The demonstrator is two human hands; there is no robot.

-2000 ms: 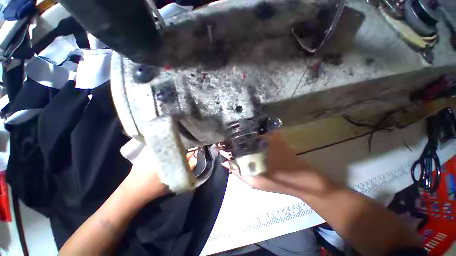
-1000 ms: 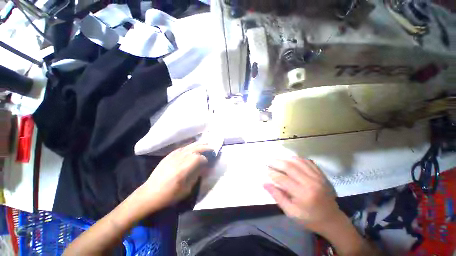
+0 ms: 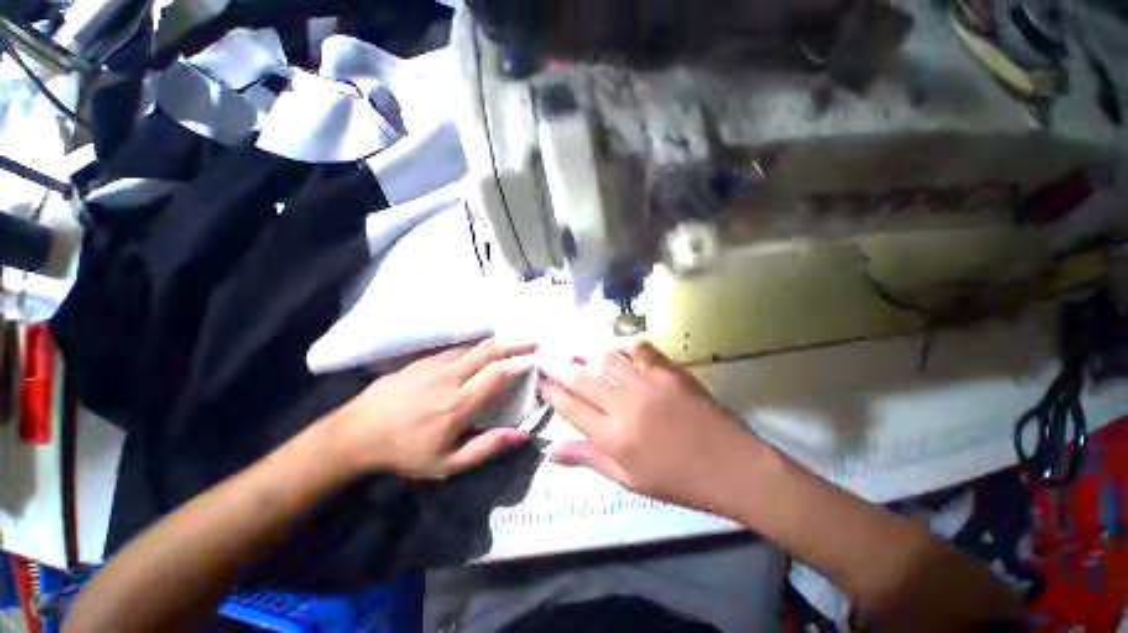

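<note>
A white fabric piece [image 3: 414, 297] lies left of the needle area, beside and partly over a black fabric panel [image 3: 235, 284]. My left hand [image 3: 433, 408] lies flat on the fabric, fingers spread towards the presser foot. My right hand [image 3: 643, 427] is just below the presser foot [image 3: 628, 319], its fingertips close to my left fingertips at the cloth's edge. Both hands press on the cloth; glare hides what lies right under the fingertips. The sewing machine head [image 3: 581, 186] stands above them.
Small white cut pieces [image 3: 324, 121] lie on the black cloth at the upper left. Black shears [image 3: 1051, 420] lie at the right table edge. A blue plastic basket [image 3: 303, 608] is below the table, and a red object [image 3: 37, 383] is at far left. Red material [image 3: 1082, 532] is at lower right.
My right hand has moved left from the bare table to the cloth near the presser foot. My left hand has flattened out on the cloth. The white piece shows beside the machine head, which hid it earlier.
</note>
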